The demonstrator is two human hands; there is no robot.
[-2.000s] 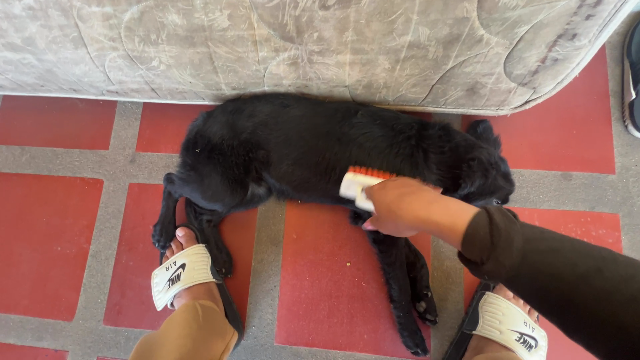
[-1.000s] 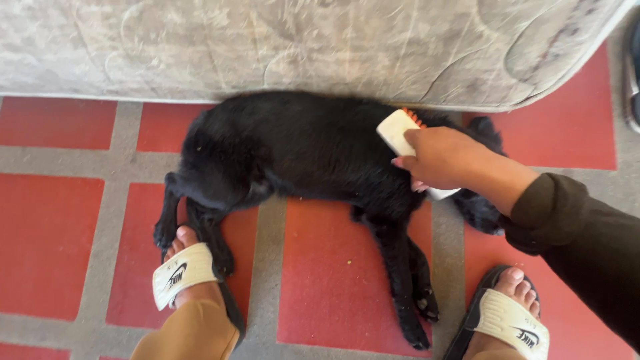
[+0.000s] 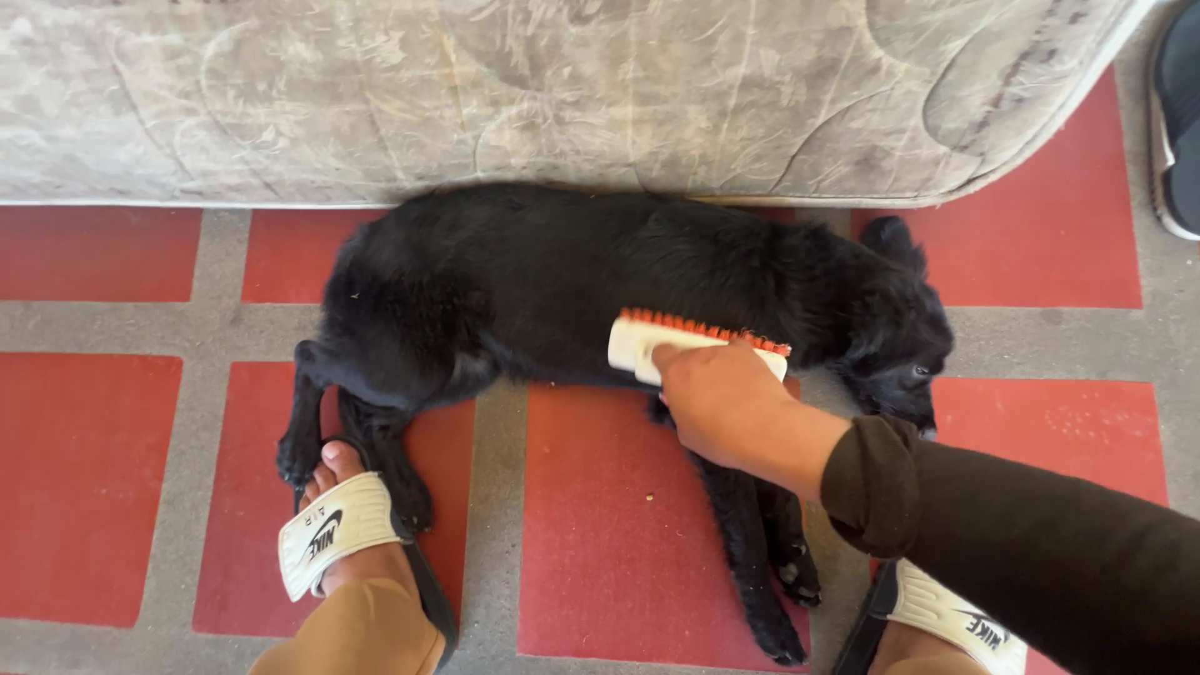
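A black dog [image 3: 562, 272] lies on its side on the floor, head to the right and legs toward me. My right hand [image 3: 736, 403] grips a white brush [image 3: 689, 349] with orange bristles. The brush lies over the lower chest, just behind the front legs, its bristle edge facing the dog's back; whether the bristles touch the fur is hard to tell. A dark sleeve covers my right forearm. No part of my left hand shows.
A quilted mattress [image 3: 562, 103] stands along the dog's back. My feet wear white-strapped slides [image 3: 342, 530] on either side of the dog's legs. A dark shoe [image 3: 1179, 122] rests at the right edge. Red tiles [image 3: 600, 562] with grey joints form the floor.
My right hand and the brush were up by the dog's shoulder and neck a second ago; they have come down and left to the lower chest. The dog's body lies much as before.
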